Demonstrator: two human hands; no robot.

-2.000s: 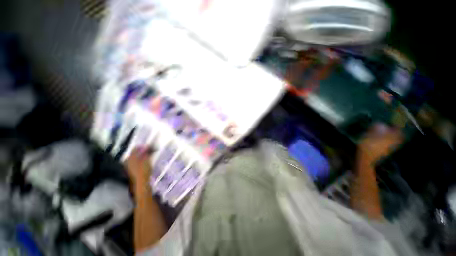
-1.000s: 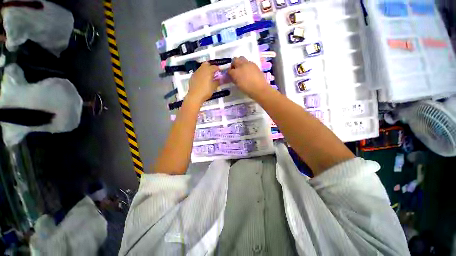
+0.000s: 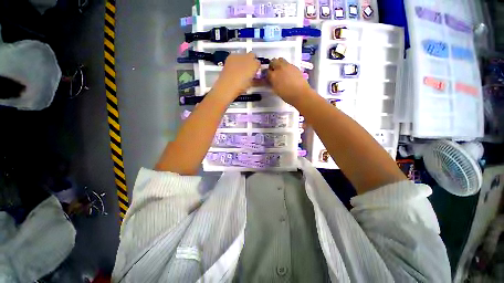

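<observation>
My left hand and my right hand meet over the middle slots of the white compartment tray. Their fingertips pinch a small lilac piece and the end of a dark strap between them; what exactly is held is partly hidden. A black watch lies in the slot at my left fingers. Above it lie another black watch and a blue watch. A black strap lies below, partly under my left forearm. Purple watches fill the near slots.
A watch-head tray stands right of the strap tray, partly under my right forearm. Further right are a translucent tray with purple, blue and coral straps, and a white fan. Yellow-black tape runs along the floor at left. White bags hang at far left.
The view has turned and straightened, so the trays appear more upright. Both hands stay together over the same part of the tray; two seconds ago they were apart.
</observation>
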